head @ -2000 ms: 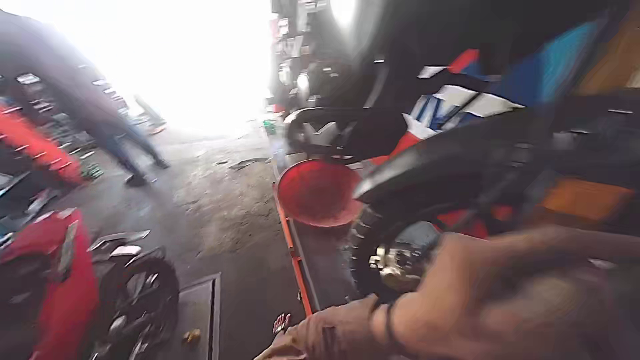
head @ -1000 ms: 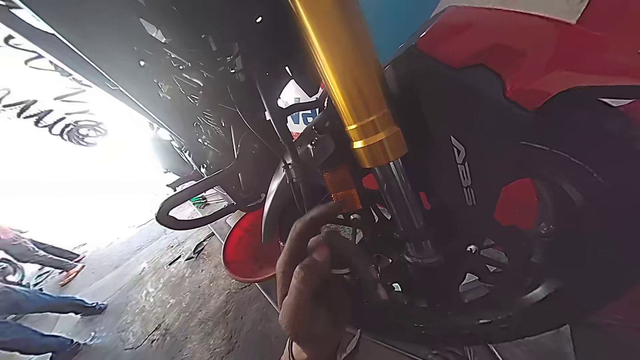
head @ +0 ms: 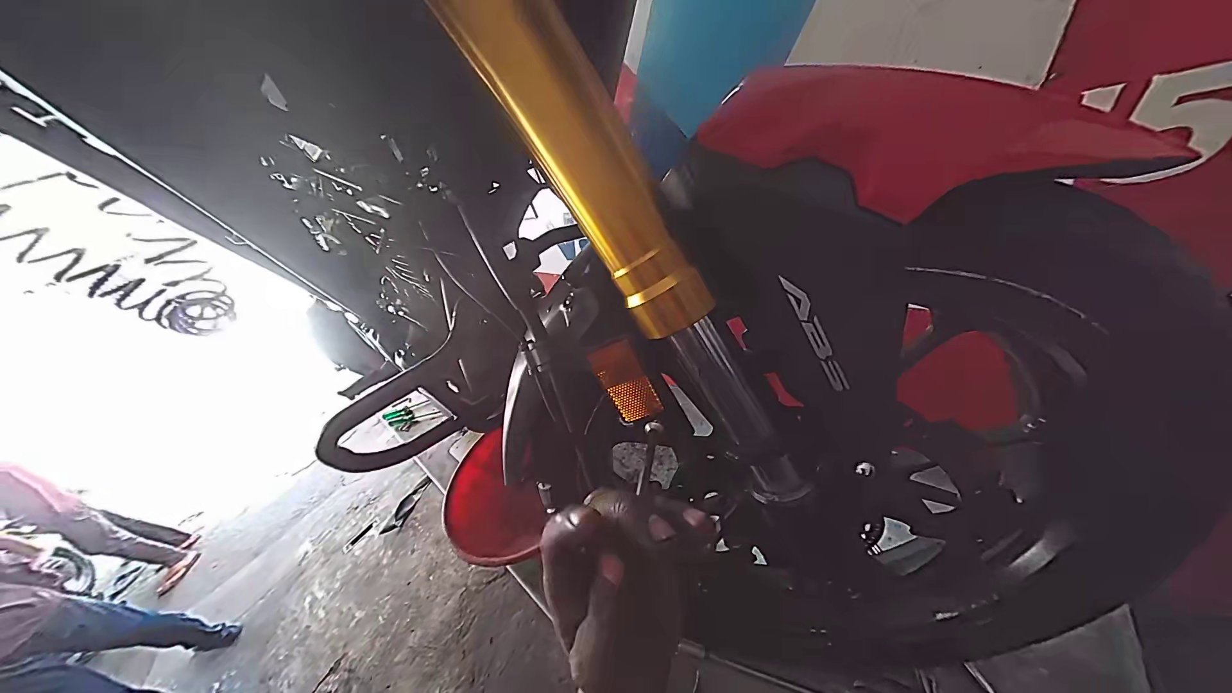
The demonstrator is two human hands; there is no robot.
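My left hand [head: 626, 568] is at the lower middle, its fingers curled around the lower end of a thin metal rod [head: 649, 460] with a rounded tip. The tip stands just below an orange reflector [head: 630, 390] on a motorcycle. Right of the hand is the gold and silver front fork [head: 587, 173], slanting down to the black front wheel [head: 1049, 539]. A dark fork cover [head: 818, 332] bears the letters ABS. My right hand is not in view.
A red, round-rimmed object [head: 491, 500] lies left of the hand, beneath a black looped bar [head: 371, 448]. Red bodywork [head: 895, 125] spans the upper right. People's legs [head: 125, 621] show at the lower left, on the concrete floor [head: 385, 616].
The view has swung in close to the motorcycle's front end. My left hand had its fingers partly extended below the reflector a second ago; now they are curled around the rod.
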